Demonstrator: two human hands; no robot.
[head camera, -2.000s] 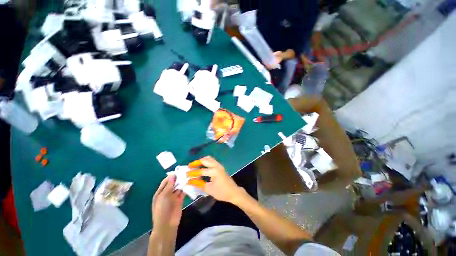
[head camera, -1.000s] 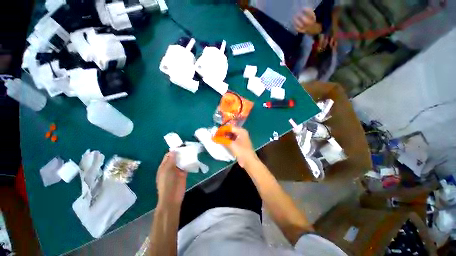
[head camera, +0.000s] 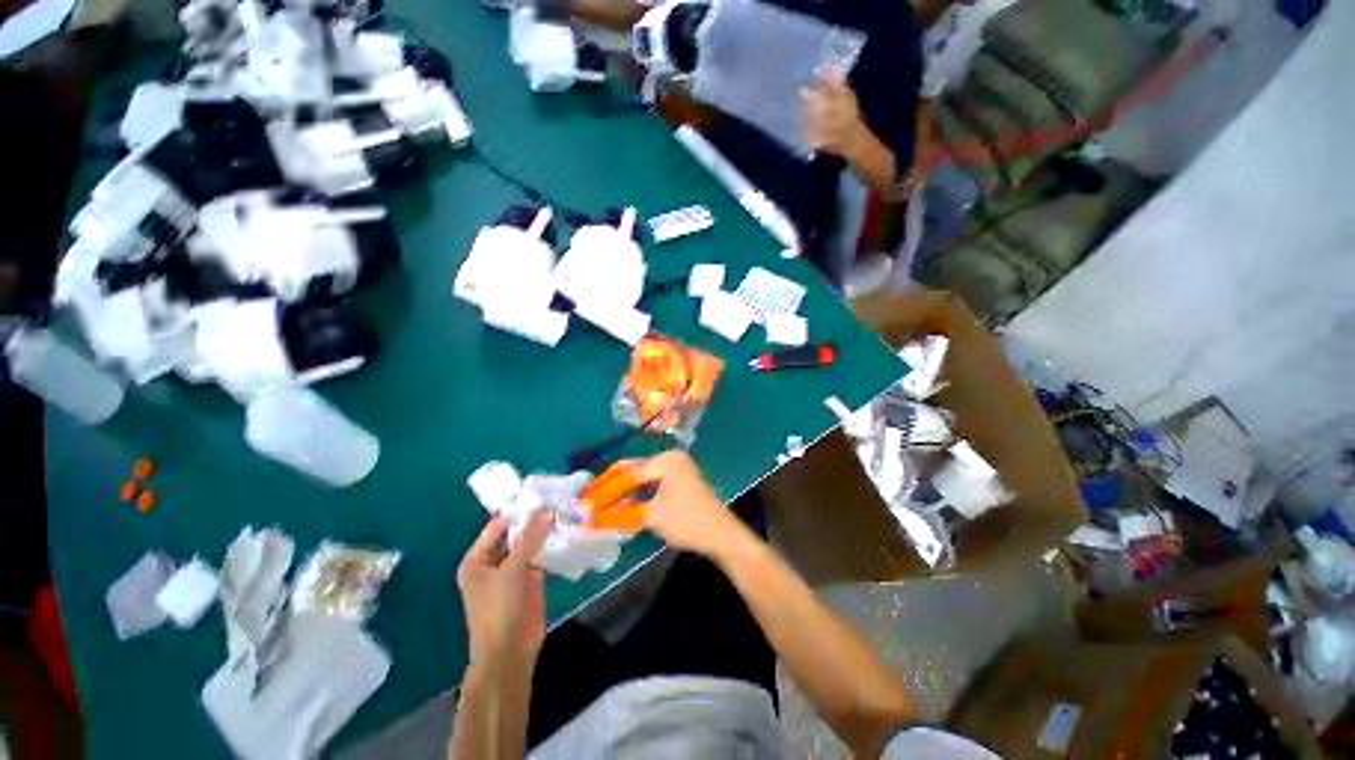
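At the bench's near edge, my left hand (head camera: 502, 587) grips a small white piece, which looks like a camera part, blurred. My right hand (head camera: 681, 505) has bright orange finger covers (head camera: 617, 498) and presses a limp white cloth (head camera: 577, 549) on the piece. The cloth and fingers hide most of the piece, so its shape cannot be told. A small white block (head camera: 494, 484) lies just beyond my left hand. A black cable (head camera: 602, 449) runs from near my hands toward a clear bag of orange parts (head camera: 664, 389).
White cameras (head camera: 513, 279) stand on the green bench (head camera: 446, 408), more are piled left. A wash bottle (head camera: 312, 434), spare cloths (head camera: 256, 594) and bag of screws (head camera: 345, 579) lie left; a red-black knife (head camera: 795, 358) right. A carton (head camera: 966, 557) is below; a person's hand (head camera: 840, 116) is opposite.
My right hand has moved left with the cloth, from beside the white piece onto it. The person opposite now holds a clear sheet or bag near a camera. The view has shifted slightly.
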